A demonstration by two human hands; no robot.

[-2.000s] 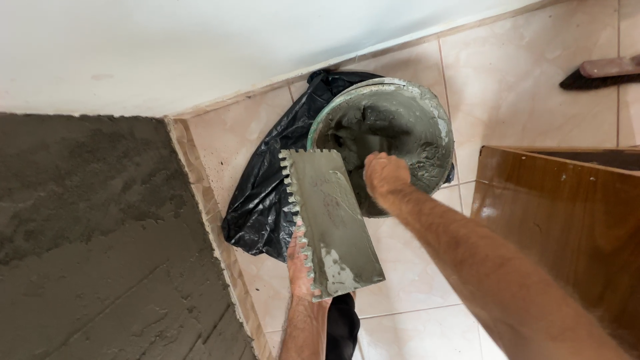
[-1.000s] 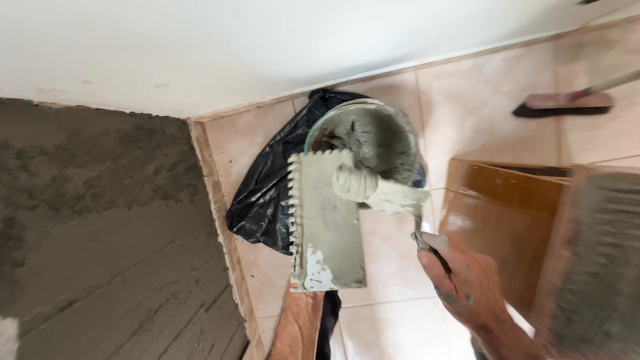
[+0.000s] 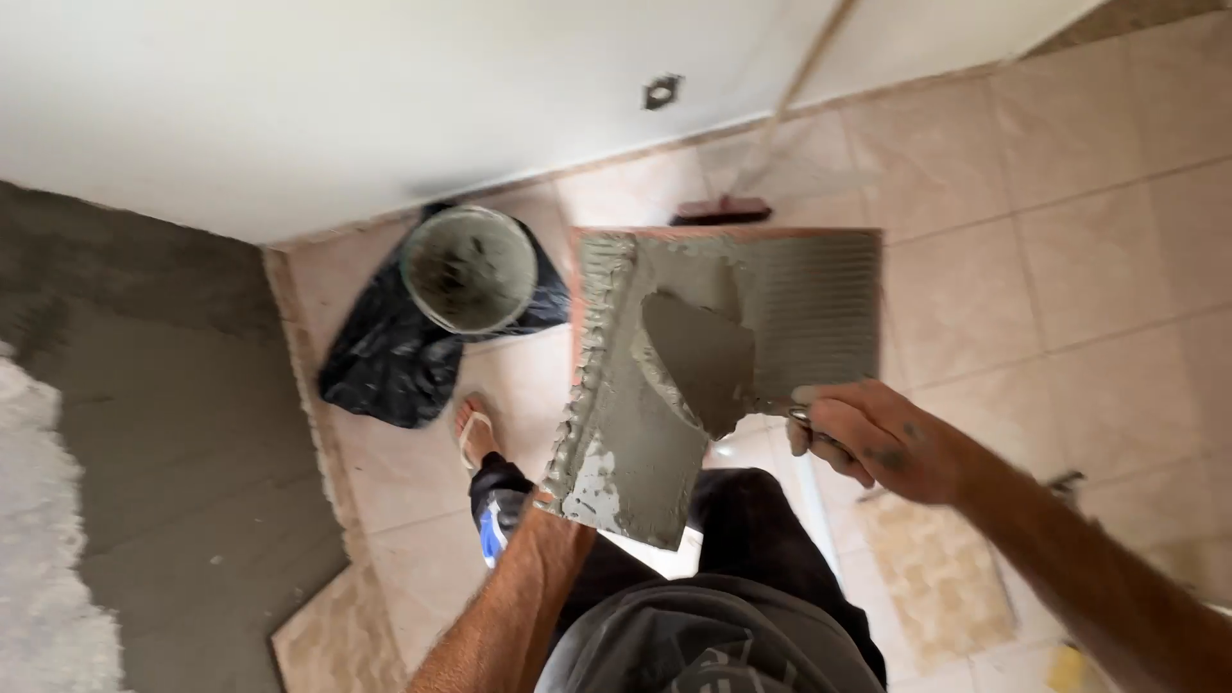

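In the head view my right hand grips the handle of a pointed masonry trowel, whose mortar-smeared blade lies over a notched trowel. The notched steel trowel is coated in grey mortar, with a thick bead along its toothed left edge. My left hand is beneath it, its fingers hidden by the plate. Behind both tools is a tile with mortar on its upward face, combed into ridges at the right. A bucket with mortar inside stands to the left, on a black plastic bag.
A broom rests near the white wall. Grey mortar covers the surface at left, beside a patterned tile. My sandalled foot is below the bucket. Another patterned tile lies at lower right.
My right hand was at the bucket, then lifted out the trowel loaded with mortar. Both tools are now over the mortared tile, away from the bucket. The view has swung right.
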